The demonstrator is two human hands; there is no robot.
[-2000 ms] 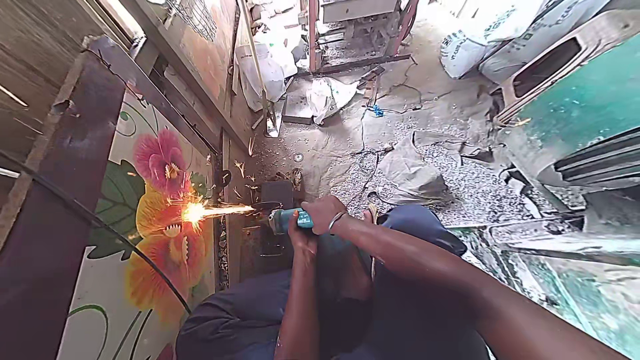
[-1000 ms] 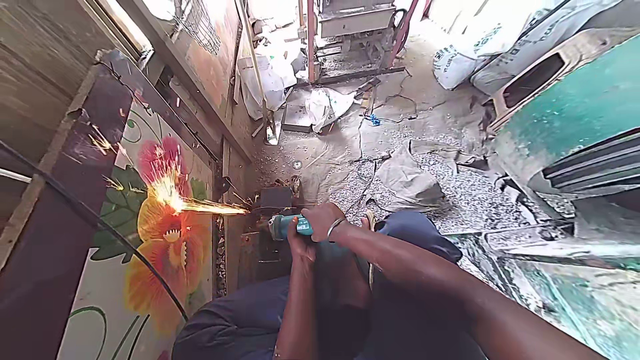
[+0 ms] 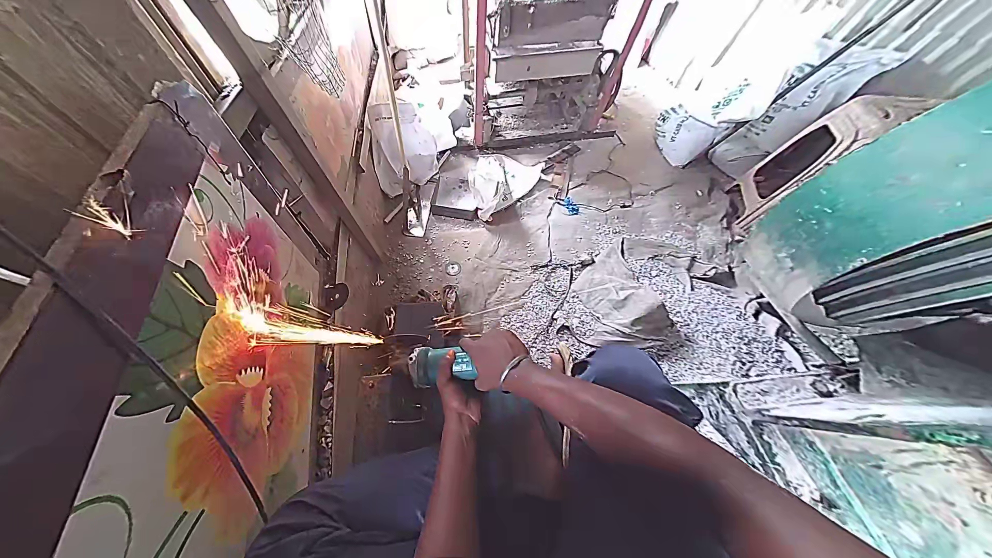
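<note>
Both hands are closed around a teal angle grinder (image 3: 438,366) at the middle of the head view. My left hand (image 3: 457,391) grips its body from below, near the gear head. My right hand (image 3: 494,358) holds it farther back and wears a metal bracelet. The disc end meets a dark metal piece (image 3: 415,322), but the exact contact is hidden. A bright stream of sparks shoots left from there, across a panel printed with orange and pink flowers (image 3: 248,418).
A black cable (image 3: 155,364) crosses the flowered panel. A crumpled sheet (image 3: 624,298) lies among pale chips on the floor. White sacks (image 3: 697,120) and a green metal panel (image 3: 868,209) stand right; a metal-framed machine (image 3: 552,62) stands ahead. A blue tangle (image 3: 570,206) lies on the floor.
The spark stream has spread and now reaches farther over the flowered panel, with stray sparks on the dark frame. Both hands keep their hold on the grinder.
</note>
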